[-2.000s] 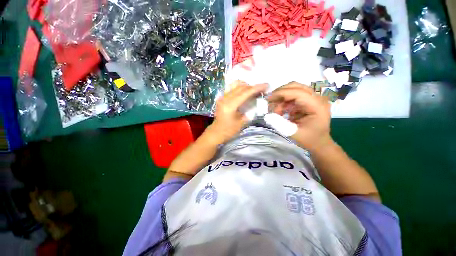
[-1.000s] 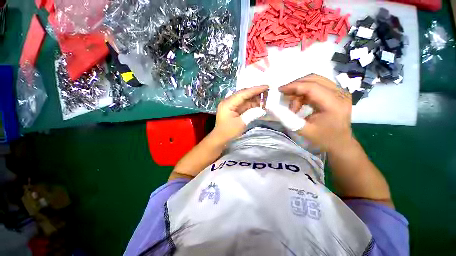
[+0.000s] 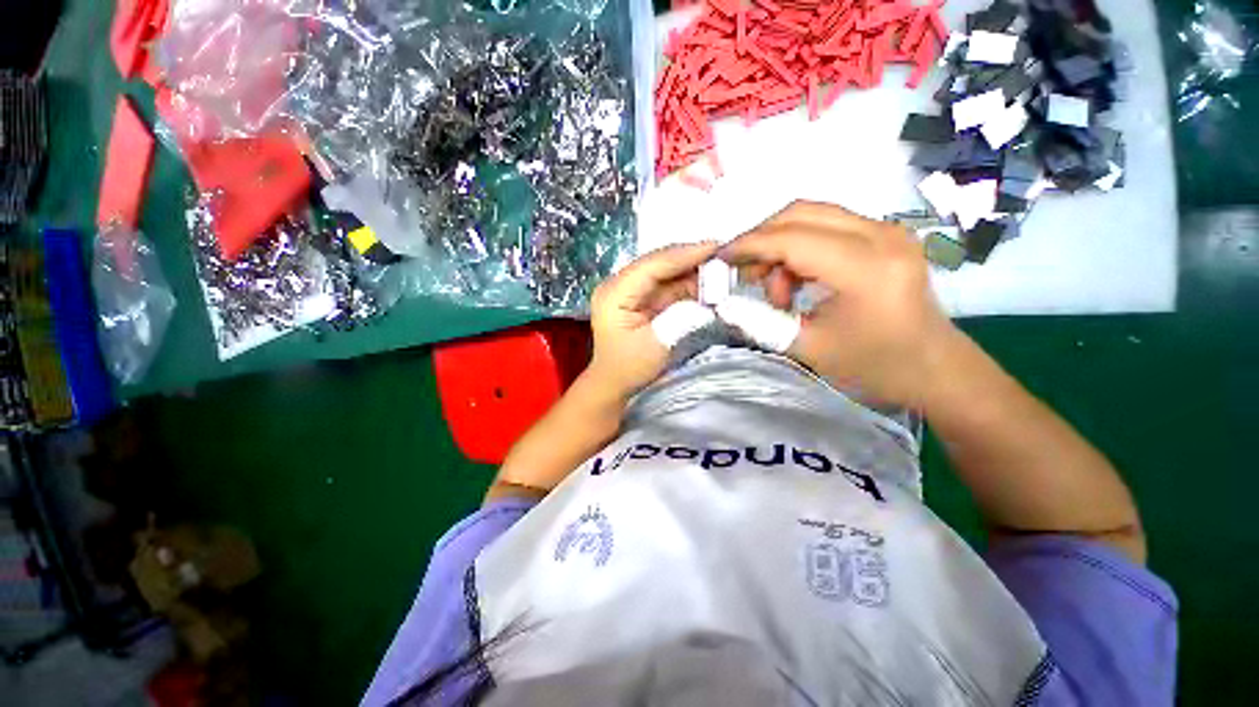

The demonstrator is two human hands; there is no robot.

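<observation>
My left hand (image 3: 638, 315) pinches a small whitish piece (image 3: 715, 282) between thumb and fingertips, close in front of the white top. My right hand (image 3: 863, 293) meets it from the right, its fingertips touching the same piece. White coverings show on both thumbs. What else lies between the fingers is hidden. A heap of red strips (image 3: 773, 62) and a heap of dark and white square plates (image 3: 1015, 124) lie on the white sheet (image 3: 1091, 269) beyond the hands.
Shiny metal fittings (image 3: 552, 166) lie on clear plastic at the left. A smaller metal heap (image 3: 262, 283), red sheet pieces (image 3: 249, 187) and a yellow-and-black tool (image 3: 362, 239) lie further left. A red stool (image 3: 500, 396) stands below the bench edge.
My right hand has closed in on my left; the fingertips now meet at the small piece, where a gap showed a second ago. The view has shifted slightly.
</observation>
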